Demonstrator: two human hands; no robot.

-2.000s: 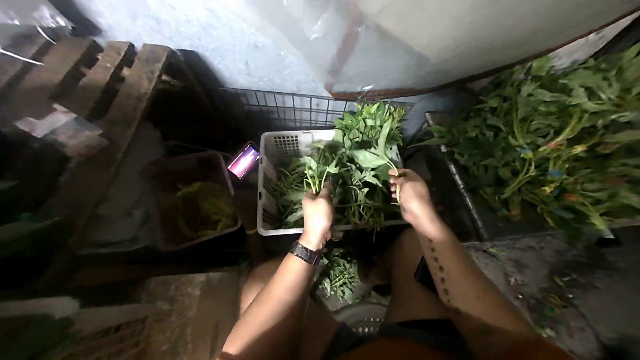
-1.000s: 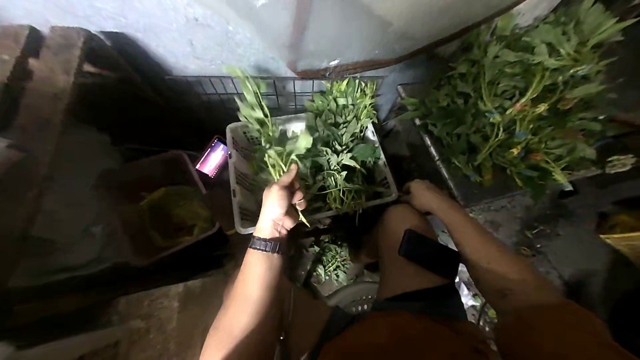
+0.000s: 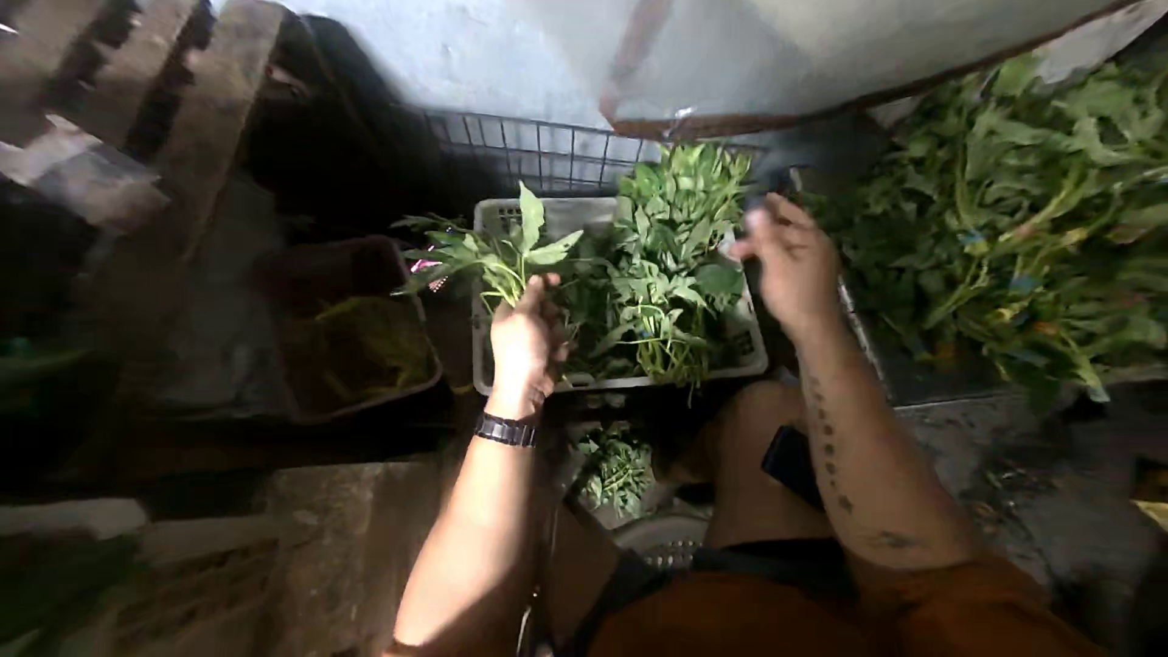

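My left hand, with a dark watch on the wrist, is closed around the stems of a small bunch of leafy greens, held over the left part of a light plastic crate. More leafy greens lie in the crate, mostly on its right side, with stems toward me. My right hand is raised at the crate's right edge, blurred, its fingers partly bent. Whether anything is between those fingers cannot be told.
A large heap of leafy stems lies to the right. A reddish bin with yellowish leaves stands left. Behind the crate is a wire rack. Wooden slats stand upper left. Cut greens lie below the crate, near a dark phone on my thigh.
My right hand has risen from beside my knee to the crate's right edge. My left hand still holds greens, now with their leaves spread leftward over the crate's left rim.
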